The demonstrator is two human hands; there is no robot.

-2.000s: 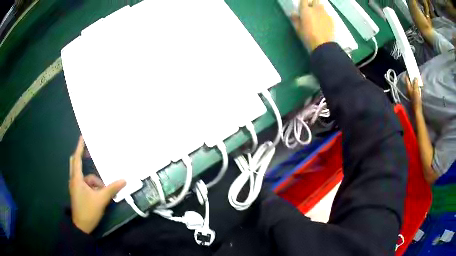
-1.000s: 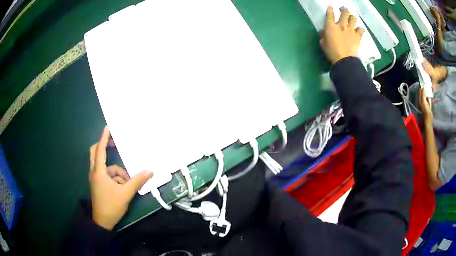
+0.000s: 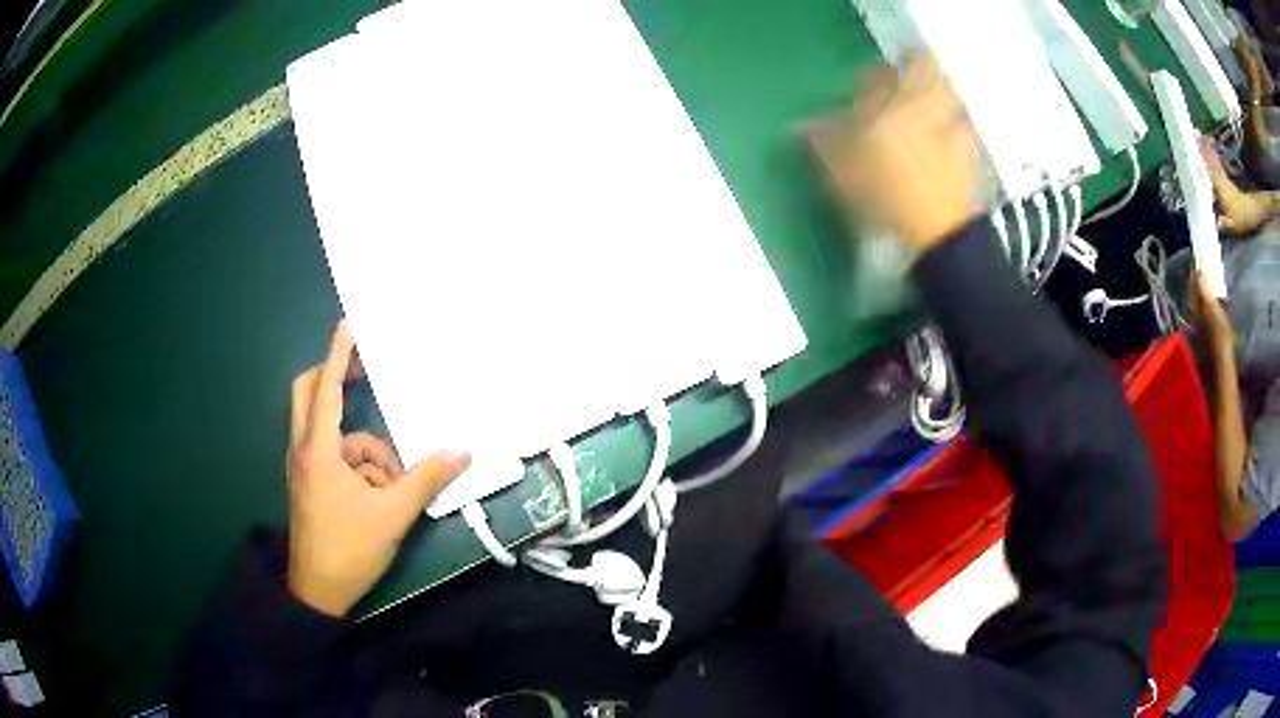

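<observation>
Several white power strips point(image 3: 548, 239) lie side by side on the green bench like one overexposed sheet; any small pieces or holes on them cannot be made out. White cords point(image 3: 661, 449) leave their near ends and hang over the bench edge. A plug point(image 3: 642, 626) hangs below. My left hand point(image 3: 358, 470) grips the near left corner of the leftmost strip, thumb on its end and fingers along its side. My right hand point(image 3: 905, 154) is blurred, beside a second group of strips point(image 3: 990, 70) at the upper right; whether it holds anything is unclear.
A blue parts tray point(image 3: 31, 477) is at the left edge. A red bin point(image 3: 1186, 463) is below the bench at right, with blue crates point(image 3: 1242, 673) beside it. Another person's hand point(image 3: 1235, 197) and a white strip point(image 3: 1190, 183) are at the far right. A yellowish line point(image 3: 155, 190) crosses the bench.
The main sheet is narrower, with fewer cords at its right side; more cords show at the right group. My right hand has come off that group toward the left. My left hand keeps its grip.
</observation>
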